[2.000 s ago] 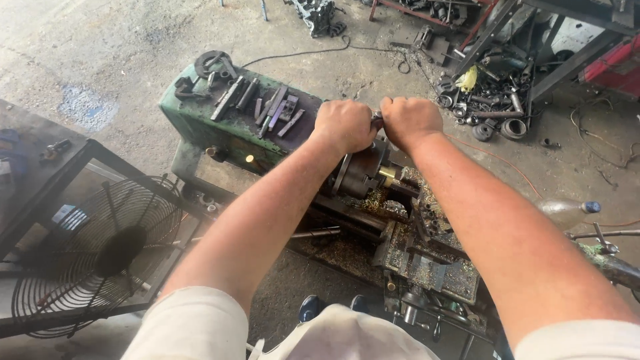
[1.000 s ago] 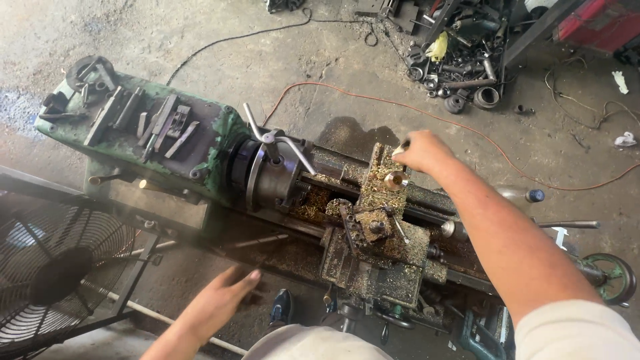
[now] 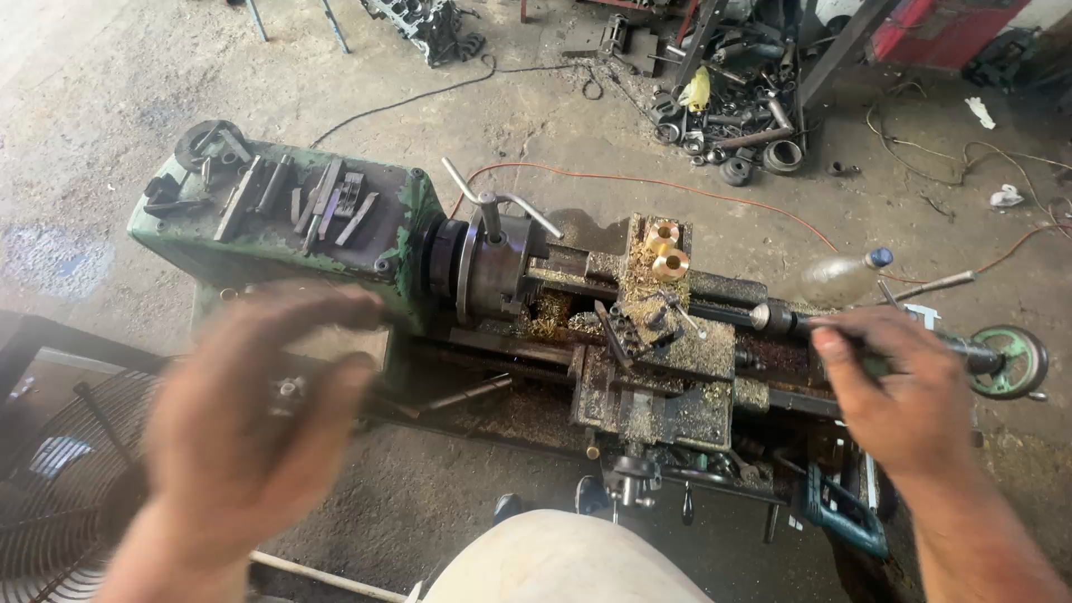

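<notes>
My left hand (image 3: pixel 260 394) is blurred, held in the air left of the lathe chuck with thumb and fingers apart and nothing visible in it. My right hand (image 3: pixel 896 377) is over the tailstock end, its fingertips beside the drill chuck (image 3: pixel 775 318); whether it grips anything is unclear. A T-shaped chuck key (image 3: pixel 492 219) stands in the lathe chuck (image 3: pixel 496 268). Two brass bushings (image 3: pixel 667 249) lie on the chip-covered cross slide, behind the tool post (image 3: pixel 641 327). Metal bars and tool bits (image 3: pixel 322 205) rest on the green headstock (image 3: pixel 285 260).
A fan (image 3: pixel 75 494) stands at the lower left. A plastic bottle (image 3: pixel 837 276) lies behind the tailstock, near its green handwheel (image 3: pixel 1009 362). An orange cable (image 3: pixel 636 177) crosses the floor. Metal parts (image 3: pixel 745 126) are heaped at the back.
Both hands have left the chuck key, which now stands in the chuck. A second brass bushing now lies on the slide. My right hand has since moved toward the tailstock.
</notes>
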